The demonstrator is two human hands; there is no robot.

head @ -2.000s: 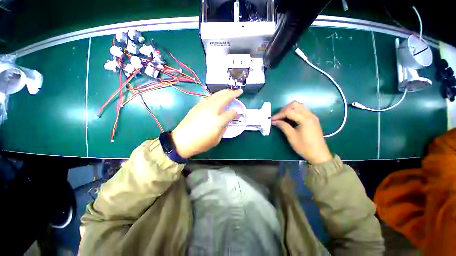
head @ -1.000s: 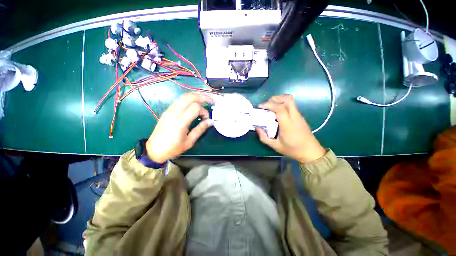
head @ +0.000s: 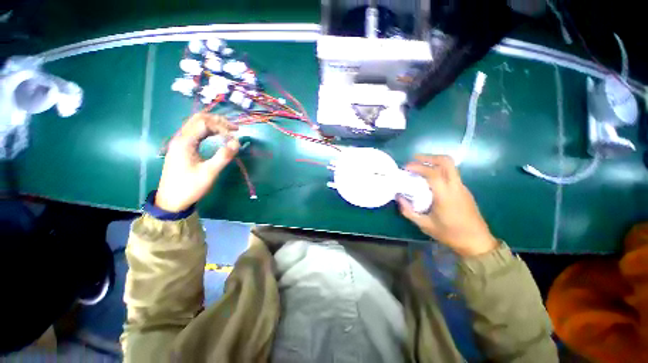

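The white housing [head: 367,177] lies round side up in front of the feeder. My right hand [head: 455,202] grips its short arm at the right. Thin red and dark lead wires reach the housing's left edge from the left. My left hand [head: 195,159] is off the housing, at the heap of wired components [head: 213,74] and their red-orange leads. Its thumb and forefinger are curled close together; blur hides whether a wire is between them. A loose red lead [head: 246,177] with a small white tip lies right of this hand.
The grey-white screw feeder [head: 362,92] stands beyond the housing, with a large black cylinder [head: 455,60] beside it. White cables [head: 472,113] lie to the right. White housings are at the left end [head: 35,92] and right end [head: 611,113]. An orange sleeve [head: 604,305] shows at lower right.
My left hand has left the housing and moved left to the leads. My right hand still holds the housing's arm. The whole view has shifted and tilted slightly.
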